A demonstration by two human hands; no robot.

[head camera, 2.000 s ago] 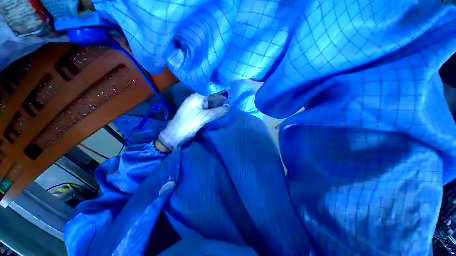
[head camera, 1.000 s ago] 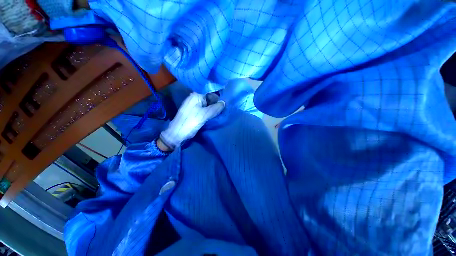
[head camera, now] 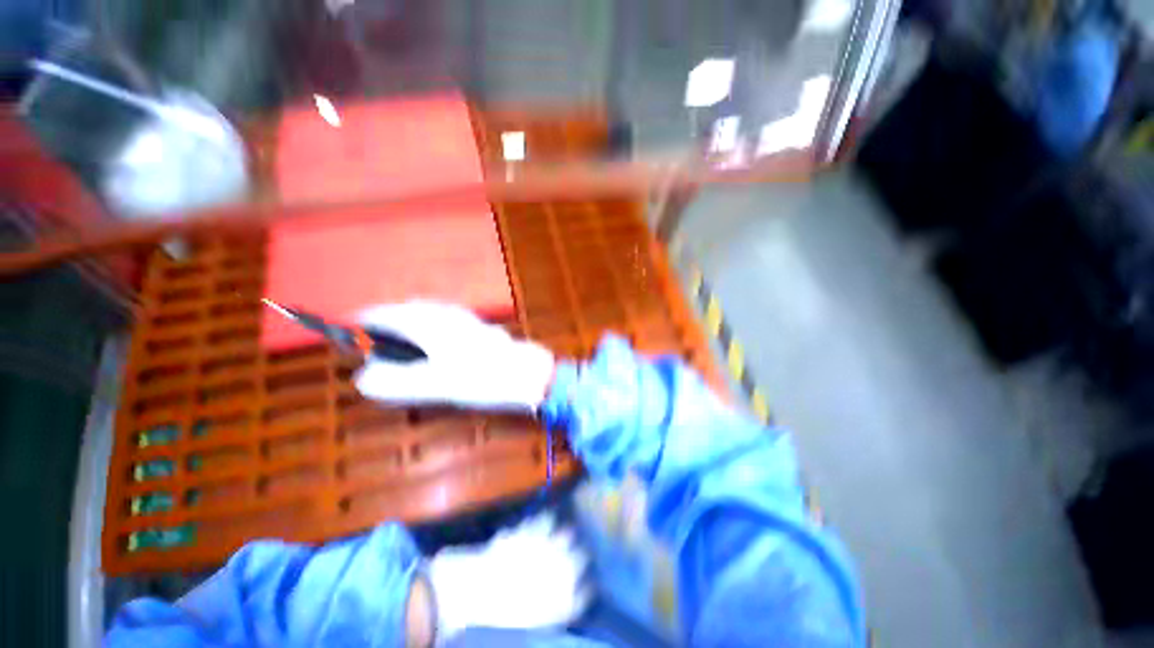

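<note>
My right hand [head camera: 449,363], in a white glove, reaches in from the right over the slotted orange-brown grate [head camera: 335,487]. It is shut on side cutters [head camera: 332,333], whose jaws point up and left over the near part of a red sheet [head camera: 386,253]. A thin blue cord [head camera: 551,446] hangs below its cuff. My left hand [head camera: 513,582], also gloved, is low at the grate's front edge by a dark strap-like shape. It is blurred, and whether it holds anything is hidden.
The clear hood's orange-brown lower edge [head camera: 582,185] crosses above the grate. A whitish lump [head camera: 177,165] is at left rear. Small green pieces [head camera: 158,504] show at the grate's left. Yellow-black floor tape [head camera: 734,361] runs along the right; dark shapes [head camera: 1012,228] stand beyond.
The view has swung up from the blue smock to the grate. The side cutters now show in my right hand. A gloved hand was at the smock front before; both hands are now over or by the grate.
</note>
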